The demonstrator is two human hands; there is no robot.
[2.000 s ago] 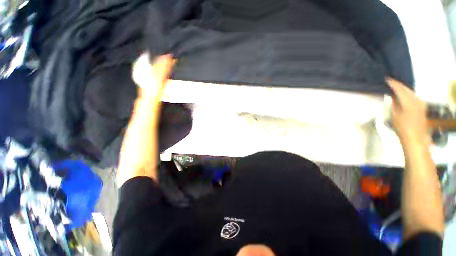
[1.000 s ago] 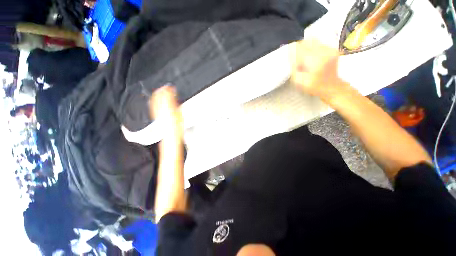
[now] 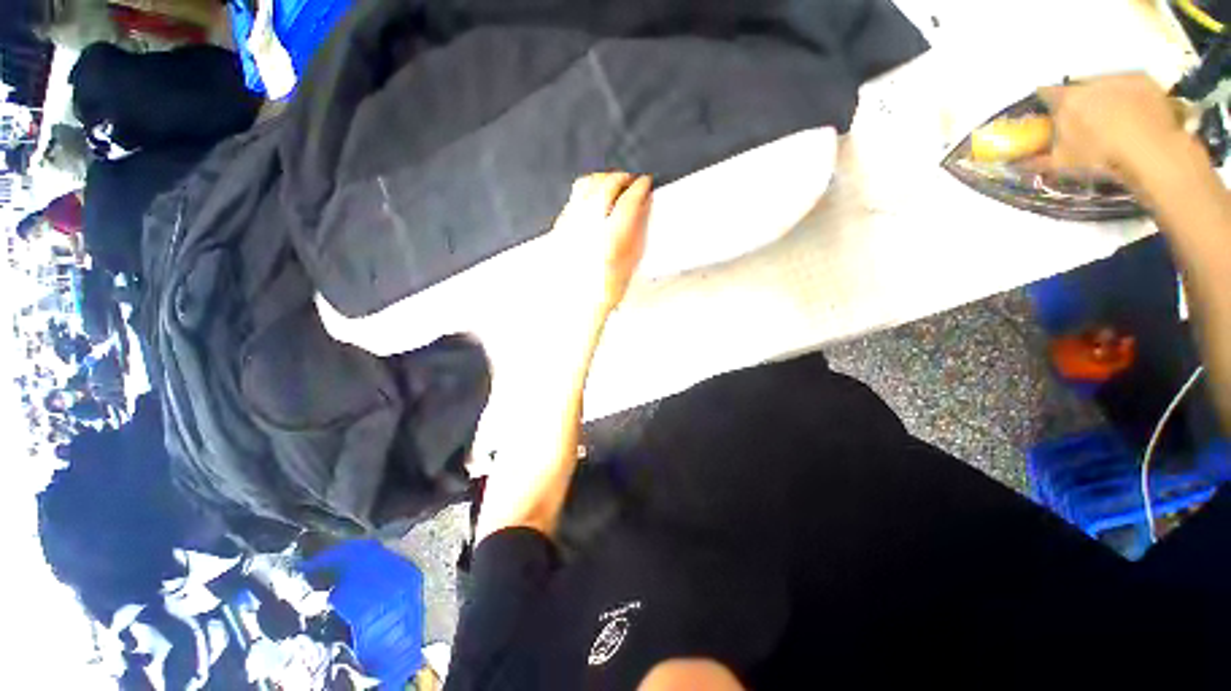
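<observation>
A dark charcoal garment (image 3: 500, 149) lies over the narrow white padded board (image 3: 756, 203), with pale seam lines across it. My left hand (image 3: 604, 230) rests at the garment's near edge, fingertips on the cloth; it does not clearly grip it. The steam iron (image 3: 1046, 182) stands at the right end of the table, its pointed tip toward the left. My right hand (image 3: 1114, 128) is closed around the iron's yellow-orange handle (image 3: 1010, 139). The iron is apart from the garment.
The off-white table cover (image 3: 891, 257) runs under the board. A heap of black cloth (image 3: 223, 338) hangs at the left. Blue crates stand at the upper left (image 3: 304, 34) and lower right (image 3: 1080, 479). An orange-red object (image 3: 1093, 354) and a white cable (image 3: 1154, 446) are at the right.
My right hand has moved right from the board's end onto the iron's handle. My left hand has moved right along the garment's near edge. The view has shifted and turned since the earliest frame.
</observation>
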